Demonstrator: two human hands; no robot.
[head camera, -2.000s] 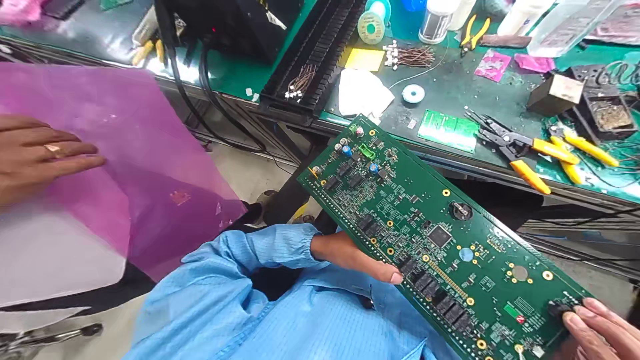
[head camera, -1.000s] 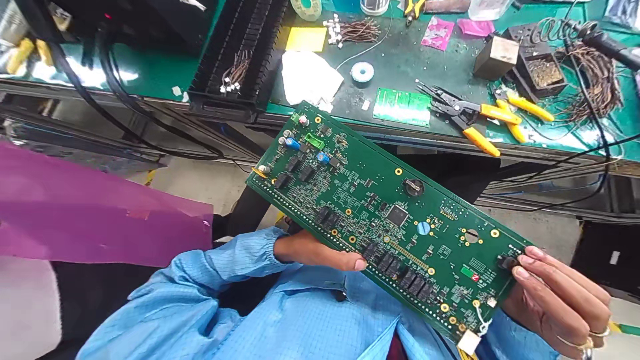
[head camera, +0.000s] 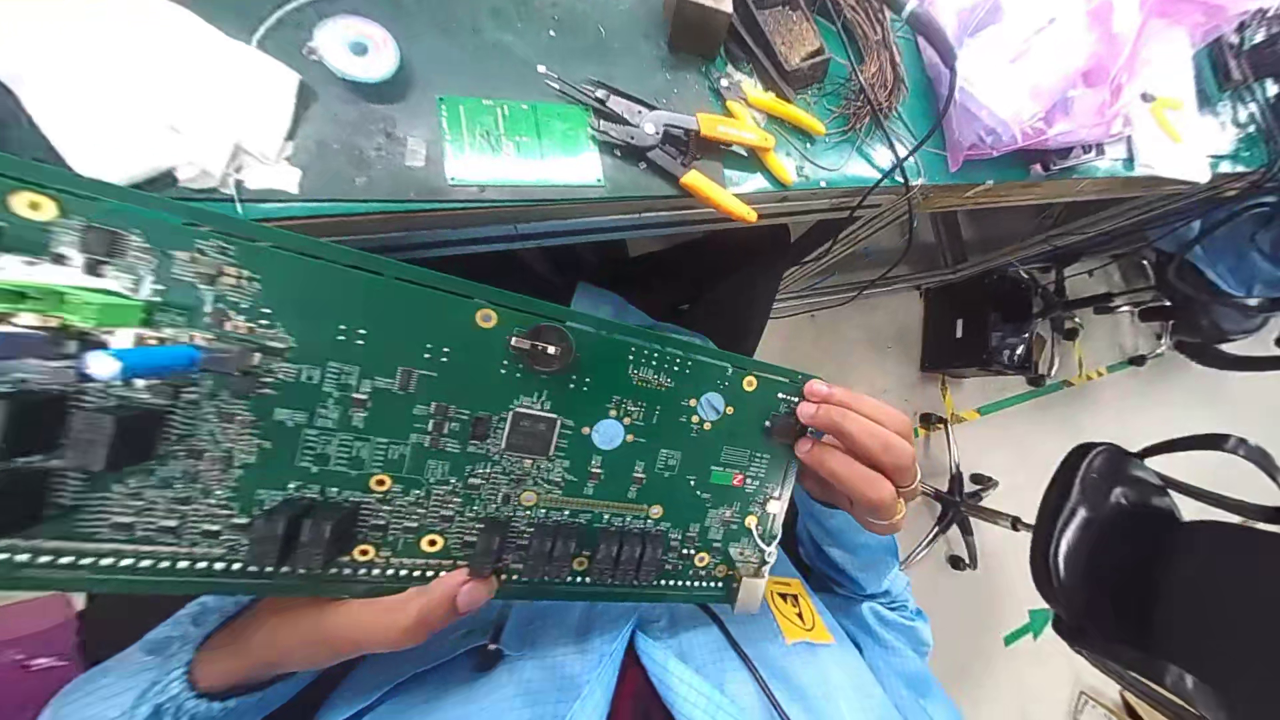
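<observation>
A long green printed circuit board (head camera: 400, 400) spans the left and middle of the head view, component side showing. My left hand (head camera: 370, 625) grips its lower edge, the thumb over the rim beside the black relays and the other fingers hidden beneath. Fingers of my right hand (head camera: 855, 450), with rings on them, hold the board's right end near a black part. The board carries a coin cell holder (head camera: 543, 348), a square chip (head camera: 531, 434), a blue cylindrical component (head camera: 142, 362) and a white connector (head camera: 750, 592) on short wires at the lower right corner.
Beyond the board, a green workbench holds wire strippers (head camera: 665, 135), a small green board (head camera: 522, 142), a spool (head camera: 355, 48), white cloth or paper (head camera: 150, 90), a wire bundle (head camera: 870, 65) and pink plastic bags (head camera: 1040, 70). A black chair (head camera: 1130, 560) stands at the right.
The view has swung to the right and the board looms much larger. Both hands keep their hold on the board. The other hand on the pink sheet, seen two seconds ago, is out of view.
</observation>
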